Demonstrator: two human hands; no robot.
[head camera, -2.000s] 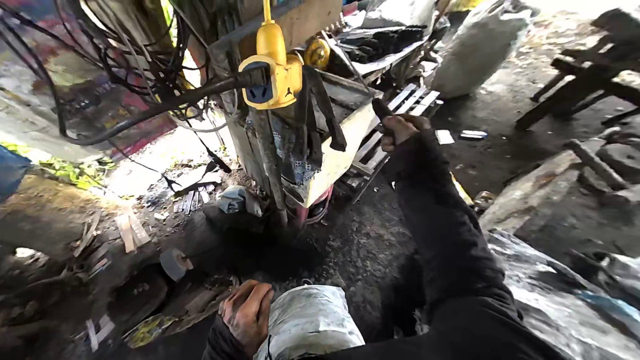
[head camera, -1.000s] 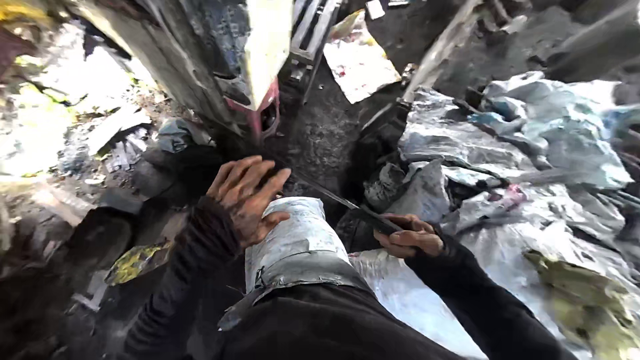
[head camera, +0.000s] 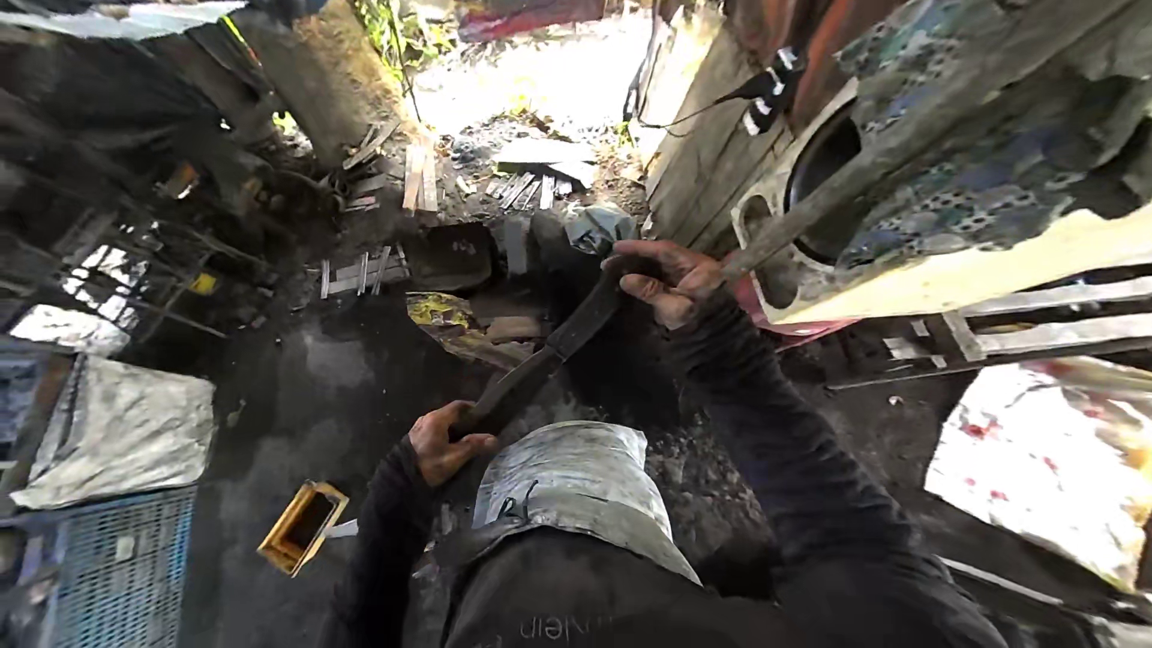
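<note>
A long dark knife (head camera: 549, 353), its handle at the upper right, slants across the middle of the view. My right hand (head camera: 666, 281) is closed around the handle. The far part of the blade rests in my left hand (head camera: 445, 441), between thumb and fingers at the lower left. Below the knife, a pale cloth or sheet (head camera: 567, 468) covers my lap. Dark sleeves cover both forearms. The blade's tip is hidden by my left hand.
A yellow wooden box (head camera: 303, 528) lies on the dark floor at lower left, near a blue plastic crate (head camera: 121, 571). Wood strips (head camera: 420, 175) are scattered ahead. A pale panel with a round opening (head camera: 972, 270) juts in at right, above a stained white sheet (head camera: 1035, 459).
The view has turned strongly to the left. My left hand, held with fingers spread near the blade a second ago, now grips the blade's far part. The knife stays in my right hand.
</note>
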